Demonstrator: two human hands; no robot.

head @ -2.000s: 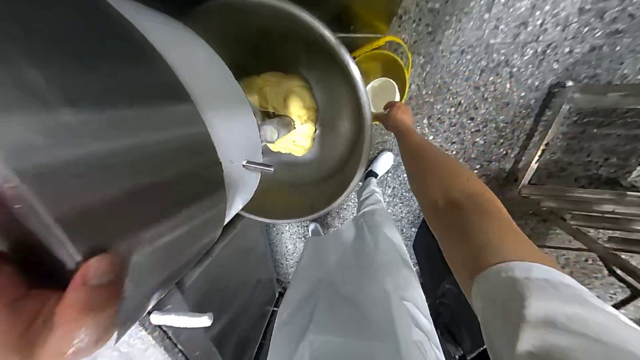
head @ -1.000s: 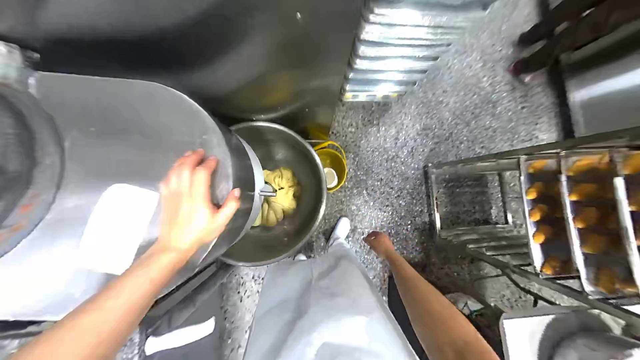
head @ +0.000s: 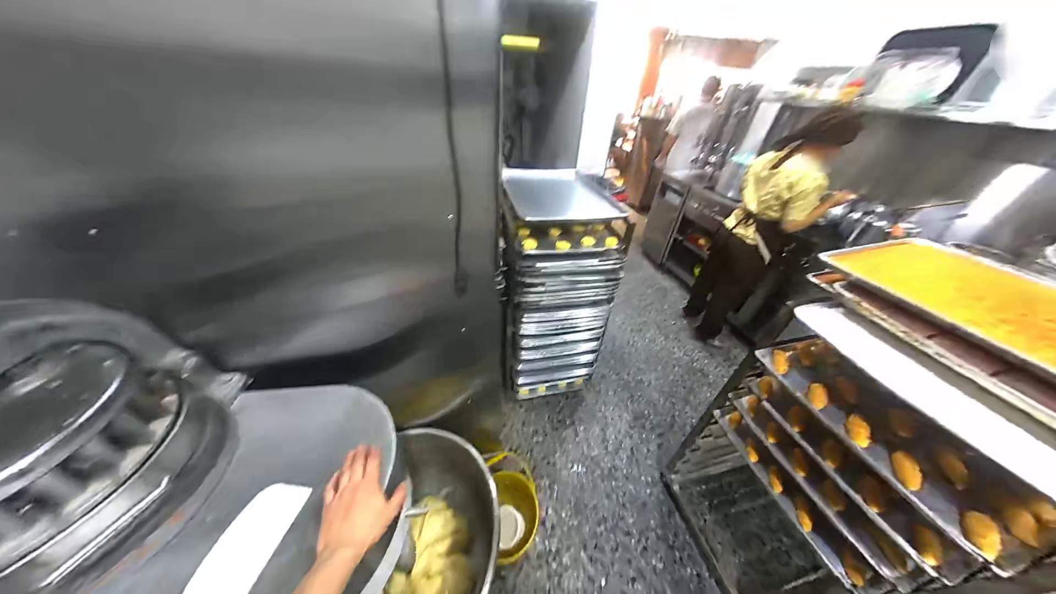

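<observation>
My left hand lies with fingers spread on the grey metal top of a machine, holding nothing. Just right of that hand, partly under the machine's edge, is a large steel bowl with yellow dough in it. Beside the bowl stands a yellow bucket with a white container inside. The view does not show my right hand.
A rack of stacked sheet trays stands ahead by a steel cabinet. At right, a rack holds trays of baked pieces under a yellow sheet cake. Two people are farther back, beside the counters.
The view has swung up toward the room. My right hand, at the bucket two seconds ago and away from it one second ago, is out of view. My left hand remains on the machine.
</observation>
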